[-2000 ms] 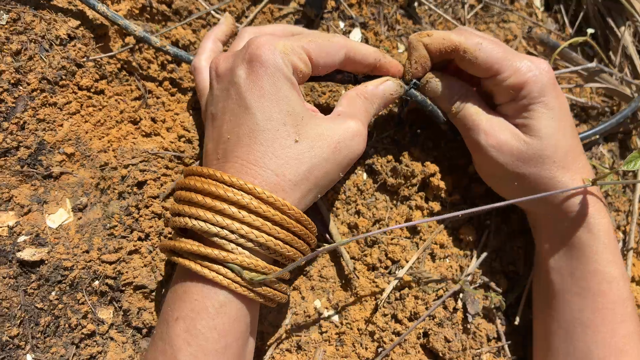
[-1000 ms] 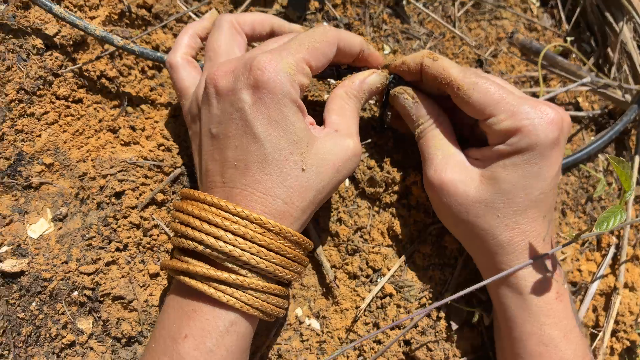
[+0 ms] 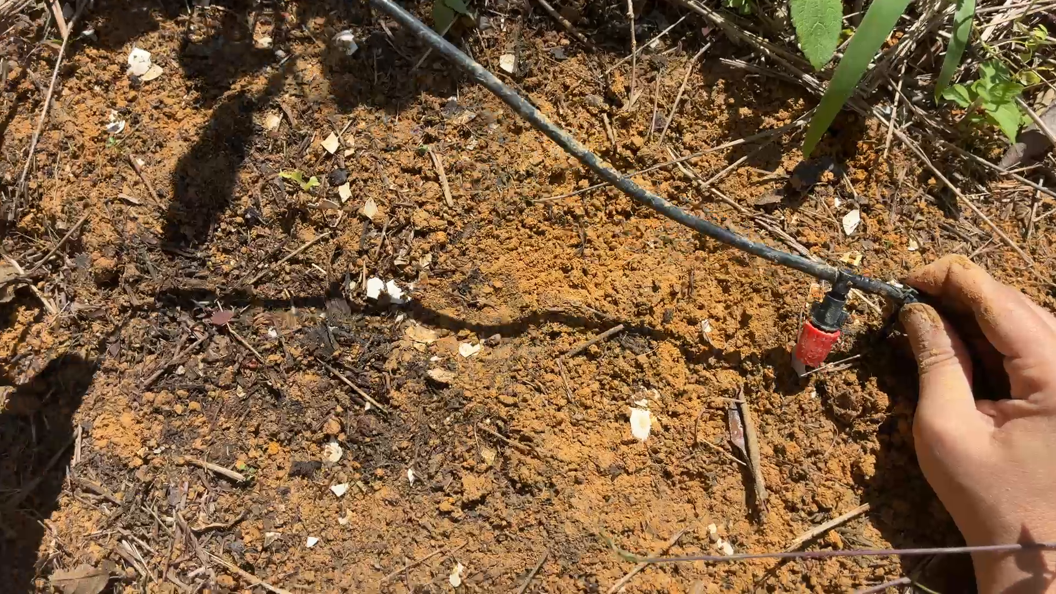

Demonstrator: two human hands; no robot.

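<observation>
At the right edge of the head view, my right hand (image 3: 982,371) pinches the black irrigation tubing (image 3: 610,175) between a soil-covered thumb and forefinger. From there the tubing rises in a curve to the top edge, above the orange-brown soil. Just left of my fingertips, a small black fitting with a red drip emitter (image 3: 817,340) hangs down from the line. What lies inside my grip is mostly hidden by the fingers. My left hand is out of view.
Crumbly soil (image 3: 528,396) carries twigs, dry stems and white shell-like bits. Green leaves (image 3: 850,70) and dry grass crowd the top right corner. A thin purplish stem (image 3: 792,554) crosses low in front of my right wrist. Dark shadows fall at the left.
The view has shifted a lot. My left hand, earlier pinching at the tubing beside my right hand, has left the view. The red emitter now shows. My right hand still grips the line.
</observation>
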